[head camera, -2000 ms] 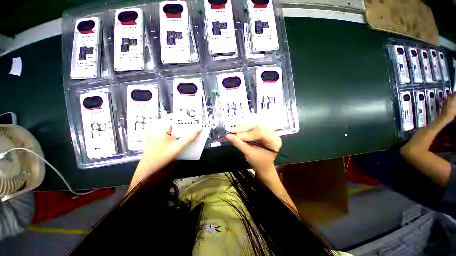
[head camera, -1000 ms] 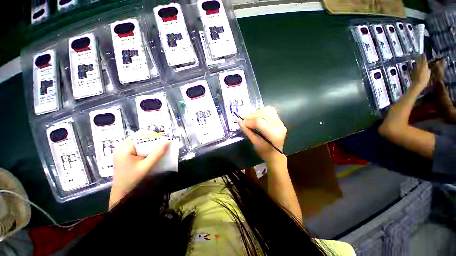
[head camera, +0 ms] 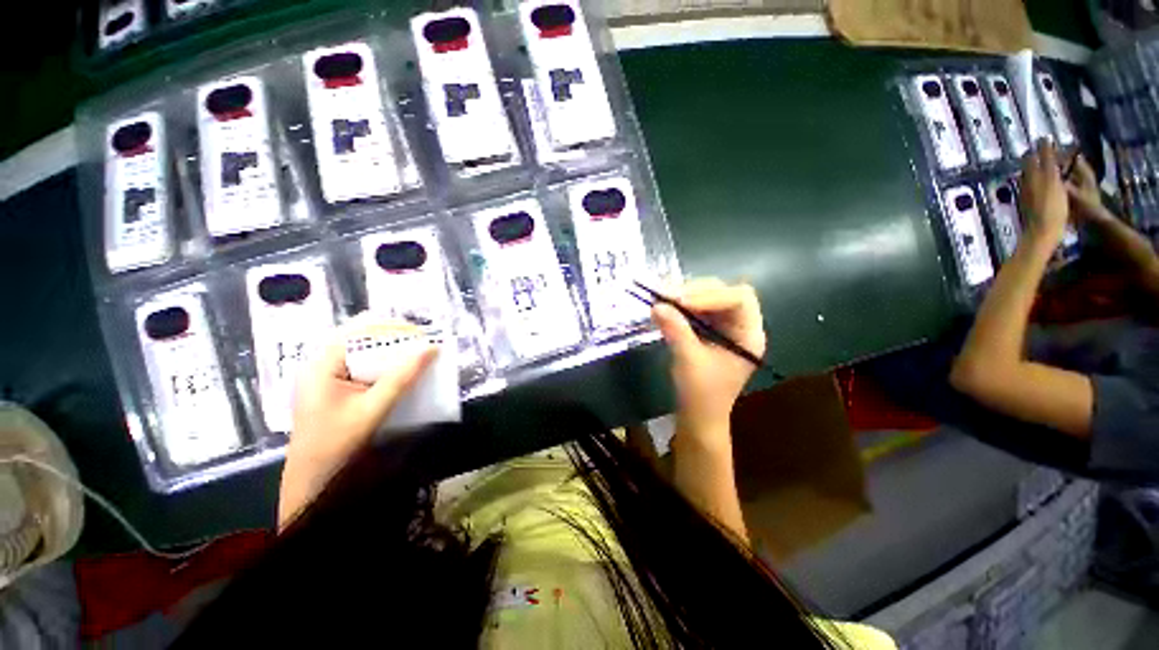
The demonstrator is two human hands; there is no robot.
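My right hand (head camera: 716, 349) holds dark tweezers (head camera: 707, 333), their tip over the lower part of the rightmost front-row white housing (head camera: 610, 254). Whether the tip touches it, or carries a sticker, I cannot tell. My left hand (head camera: 346, 396) holds a white sticker sheet (head camera: 423, 396) with a row of tiny dark marks along its upper edge, over the front edge of the clear blister tray (head camera: 286, 453). The tray holds two rows of white housings, each with a black oval at its far end. My left hand and sheet partly cover the middle front housing (head camera: 409, 282).
A cream fan (head camera: 32, 489) with a white cable is at lower left. A coworker's arms (head camera: 1032, 298) reach over another blister tray (head camera: 951, 191) at right. A tan board (head camera: 934, 22) lies at the far side. Part of another tray (head camera: 121, 19) shows at upper left.
Since two seconds ago my right hand and tweezers have moved from beside the sheet to the rightmost front housing. In the last second the hand has drawn back slightly right. The view has also shifted.
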